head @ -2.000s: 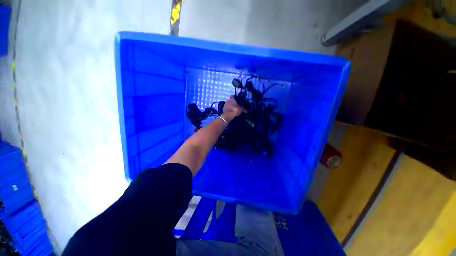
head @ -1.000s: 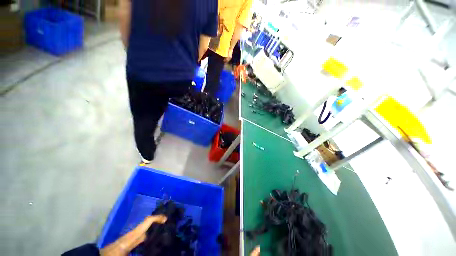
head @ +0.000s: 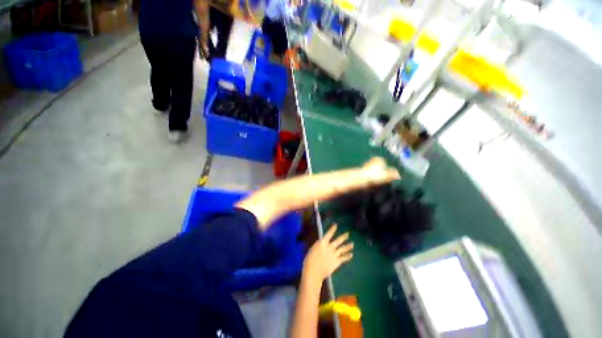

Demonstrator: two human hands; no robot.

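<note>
A large tangled pile of black cables (head: 396,218) lies on the green bench (head: 343,155). My left hand (head: 381,170) is stretched over the bench at the pile's far edge, blurred; I cannot tell whether it holds anything. My right hand (head: 329,253) is open and empty, fingers spread, above the bench's near edge, left of the pile. The blue tote (head: 211,198) stands beside the bench, partly hidden by my left arm; its contents are not clear.
A cream tester (head: 412,290) stands right of the pile, with an orange board (head: 352,327) and yellow piece (head: 340,308) at the bench edge. Beyond are a blue tote of black cables (head: 241,135), a red bin (head: 282,165) and a standing person (head: 168,59).
My left hand has moved from the blue tote to the bench. My right hand has come fully into view. The view has shifted right, showing the tester. The standing person is farther off.
</note>
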